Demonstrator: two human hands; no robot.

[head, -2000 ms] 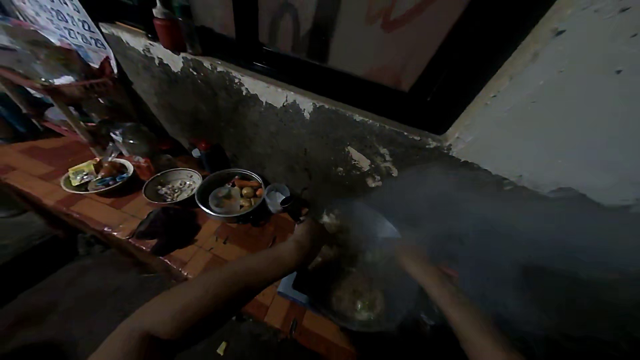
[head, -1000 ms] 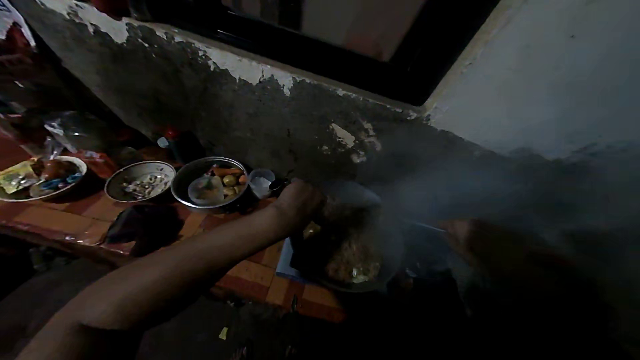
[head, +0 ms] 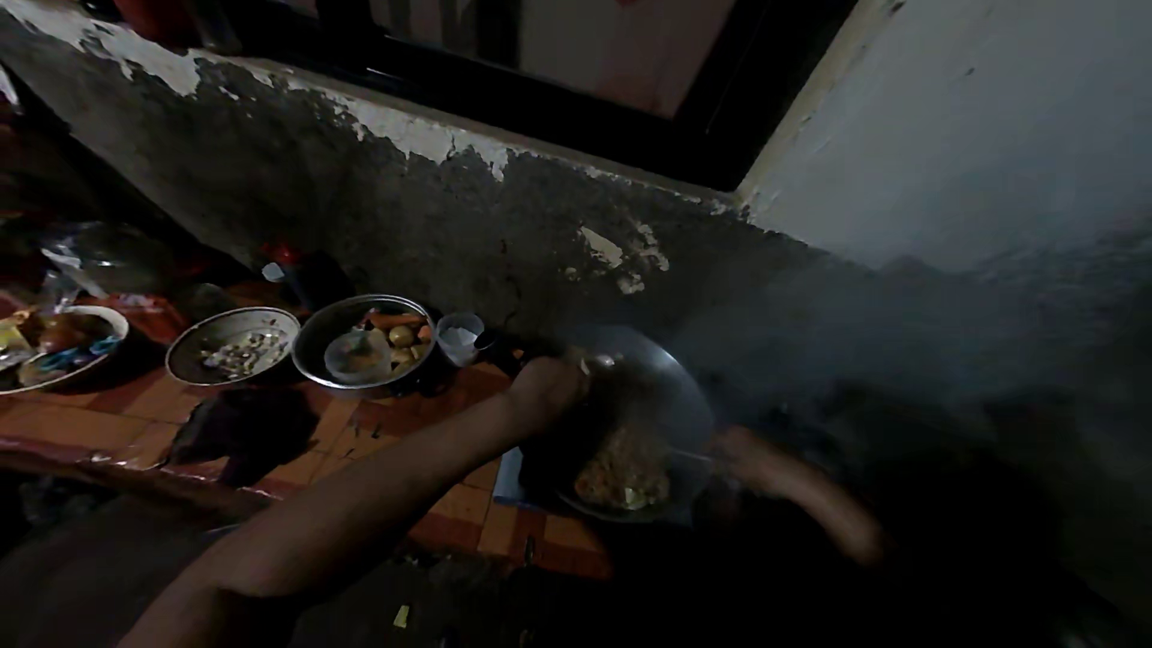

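Note:
A steaming metal wok (head: 688, 387) stands at the centre right on a stove whose blue edge (head: 508, 479) shows at its left. Browned food (head: 624, 470) lies in the lower part of the wok. At the wok's upper left rim, my left hand (head: 547, 389) is closed around something dark, perhaps its handle. My right hand (head: 743, 459) is at the right rim, closed on the handle of a metal utensil (head: 691, 456) that reaches in over the food. Steam and shadow blur both hands' fingers.
Left of the wok, a tiled counter (head: 454, 520) bears a plastic cup (head: 460, 337), a metal bowl of vegetables (head: 310, 360), a bowl of small pieces (head: 232, 344), a full plate (head: 112, 328) and a dark cloth-like thing (head: 243, 430). A peeling wall (head: 432, 234) rises behind.
My right hand, blurred at the wok's right side a second ago, is now closer to the rim and clearer. The food shows more plainly through the steam.

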